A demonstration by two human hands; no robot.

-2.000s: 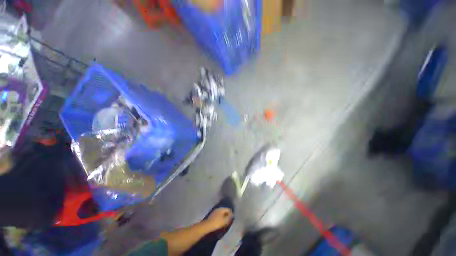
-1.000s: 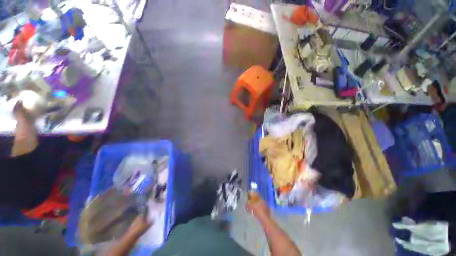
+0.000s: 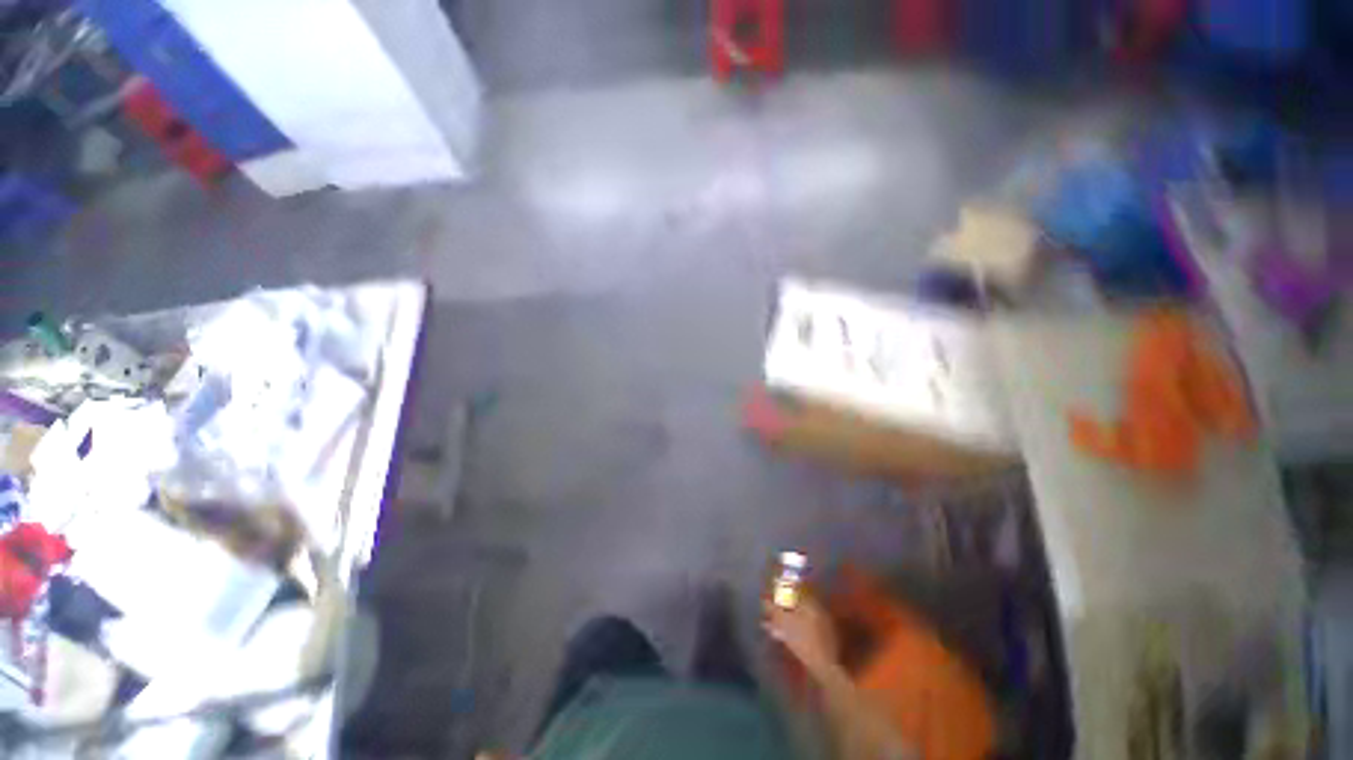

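Observation:
My right hand is in front of me, low and right of centre, with the fingers closed around a small bottle that has a pale top and an amber or yellowish lower part. The bottle points away from me, above the grey floor. The picture is blurred, so its label cannot be read. My left hand is not visible; only a small patch of skin shows at the bottom edge.
A table heaped with white cloth stands at left. An orange stool is close by my right arm. A box with a white top and a long pale table stand at right. The grey aisle runs ahead.
The view has moved forward along the aisle and the blue crates have left it. The bottle stays in my right hand. My left hand has dropped out of view. The red pole seen earliest is gone.

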